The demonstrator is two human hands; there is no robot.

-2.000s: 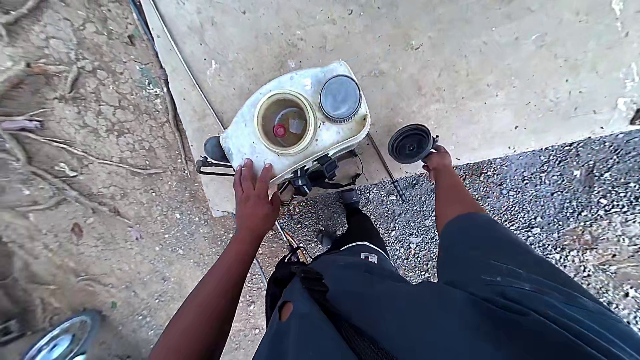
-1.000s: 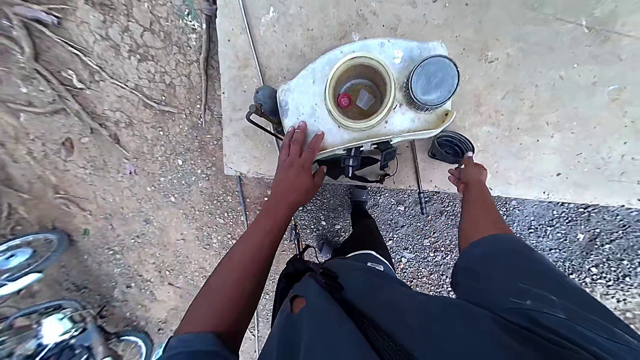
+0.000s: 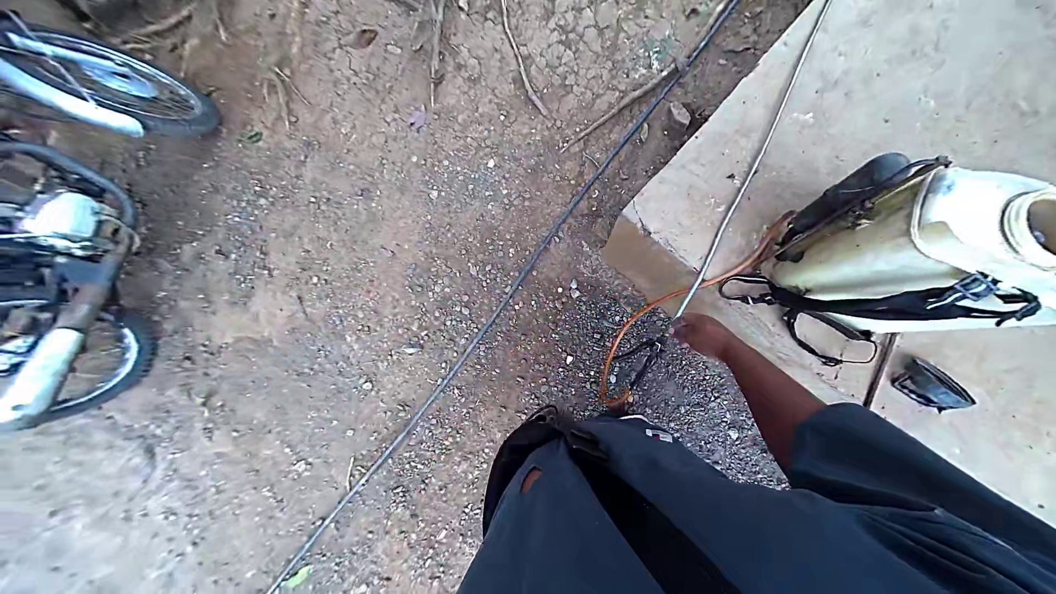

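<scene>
My right hand [image 3: 703, 337] is closed on the lower end of a thin metal spray wand [image 3: 755, 165], which slants up and right across the concrete slab. From near that hand an orange hose [image 3: 631, 323] loops down over the gravel and runs up to a white plastic backpack sprayer tank [image 3: 874, 239]. The tank stands on the slab at the right, its round mouth [image 3: 1041, 223] uncovered and partly cut off by the frame. Black straps [image 3: 891, 302] hang along its near side. A black cap or strainer [image 3: 934, 384] lies on the slab below the tank. My left hand is out of view.
A motorcycle [image 3: 66, 223] is at the far left on bare dirt. A long dark cable or rod [image 3: 520, 280] crosses the ground diagonally. The corner of the concrete slab [image 3: 660, 223] rises beside the gravel, and thin roots [image 3: 524, 62] lie in the dirt.
The view has swung left. My right hand has let go of the black round piece and now holds the wand. My left hand, earlier on the tank's edge, has gone out of view.
</scene>
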